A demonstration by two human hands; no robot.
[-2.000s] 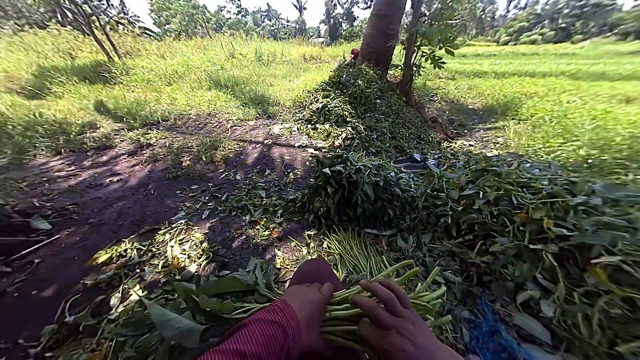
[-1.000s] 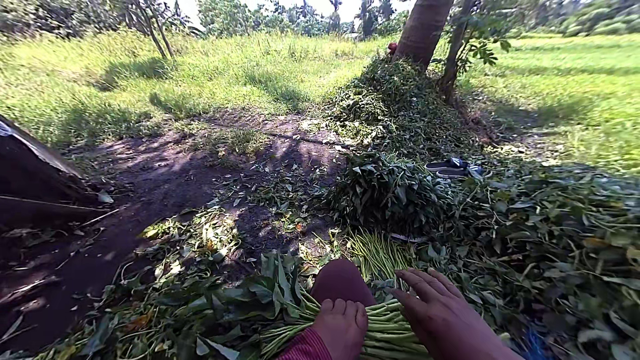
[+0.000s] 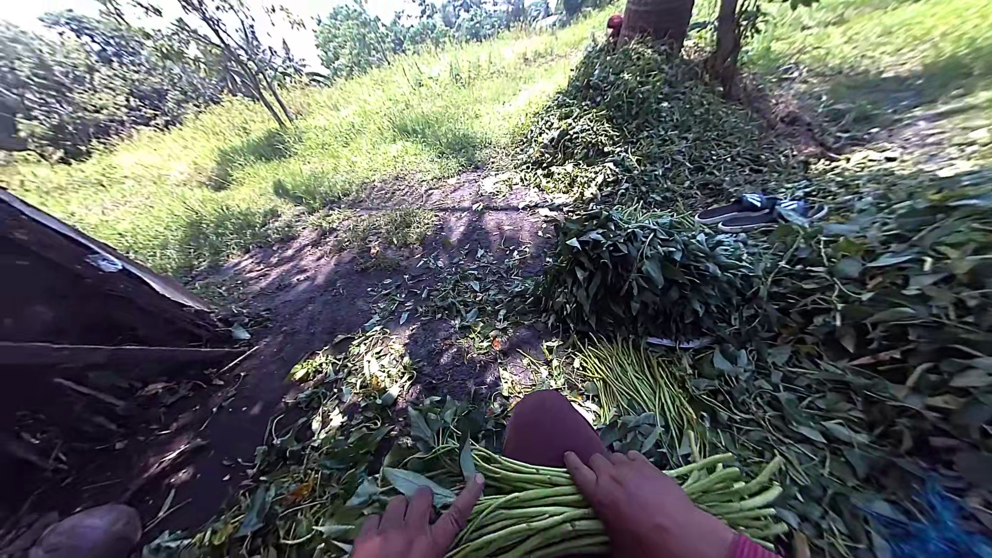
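Note:
A bundle of long green stems (image 3: 535,515) lies across my lap below my raised knee (image 3: 549,430), its thick ends to the right and leaves (image 3: 418,484) to the left. My right hand (image 3: 639,500) lies over the stems, its fingers closed around their near upper side. At the bundle's left end is my left hand (image 3: 418,523), fingers apart, the index finger against a leaf and the stems. The lower palm is cut off by the frame edge. Beyond my knee, more thin green stems (image 3: 635,387) lie beside a dense leafy bundle (image 3: 643,271).
Loose leafy vines (image 3: 868,341) cover the ground at right, with blue plastic strands (image 3: 922,515) near the corner. A pair of sandals (image 3: 752,213) lies on them. A leafy heap (image 3: 635,124) surrounds the tree trunk (image 3: 656,23). A dark slanted board (image 3: 93,271) stands left.
My right hand has come down from above onto the stems. My left hand has moved left, from the middle of the bundle to its leafy end. The view has swung left.

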